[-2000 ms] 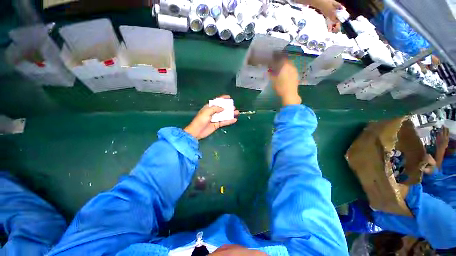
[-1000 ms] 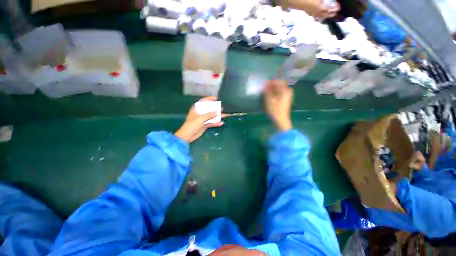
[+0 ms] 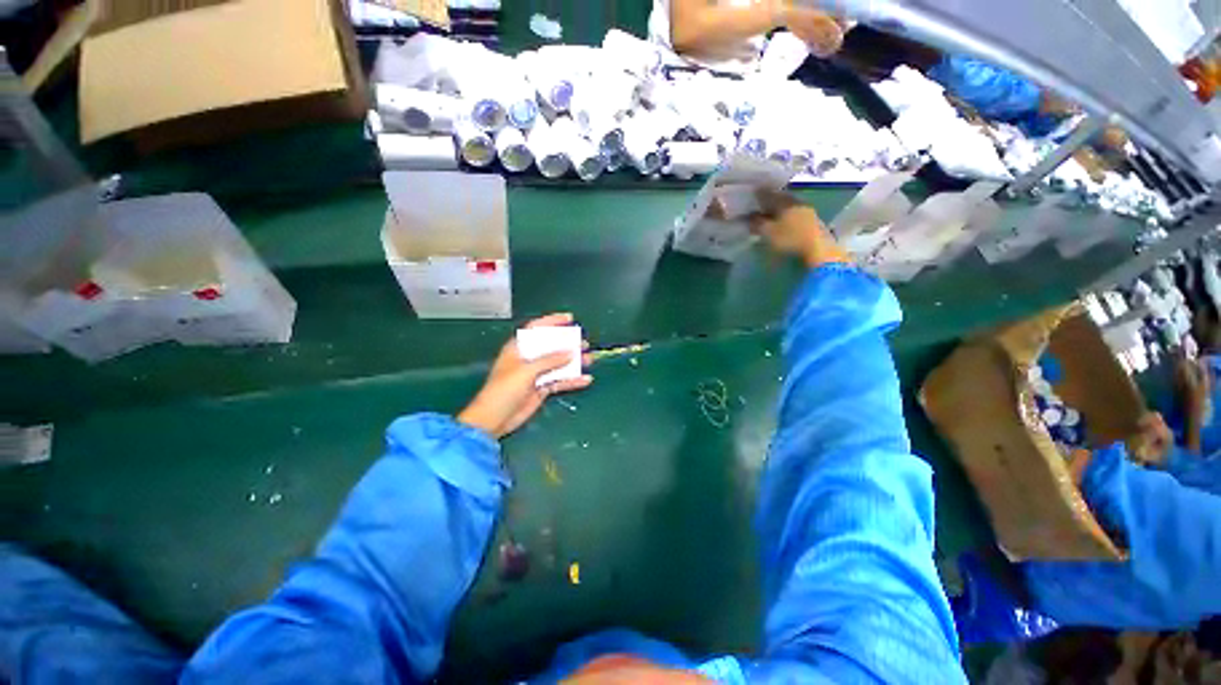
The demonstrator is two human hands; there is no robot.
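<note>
My left hand holds a small stack of white square leaflets over the green worktop. My right hand reaches out to an open white box, its blurred fingers at the box's opening; whether they hold a leaflet cannot be told. Another open white box, lid flap raised and a red mark low on its front, stands upright beyond my left hand and touches neither hand.
More white boxes stand at left and right. White cylinders are piled across the line, near a brown carton. A carton of small parts stands at right beside another person's blue sleeve. A thin loop lies on the worktop.
The boxes have shifted left. My right hand, first at one box and then over a gap with a white blur, is now at another box. My left hand still holds the leaflets.
</note>
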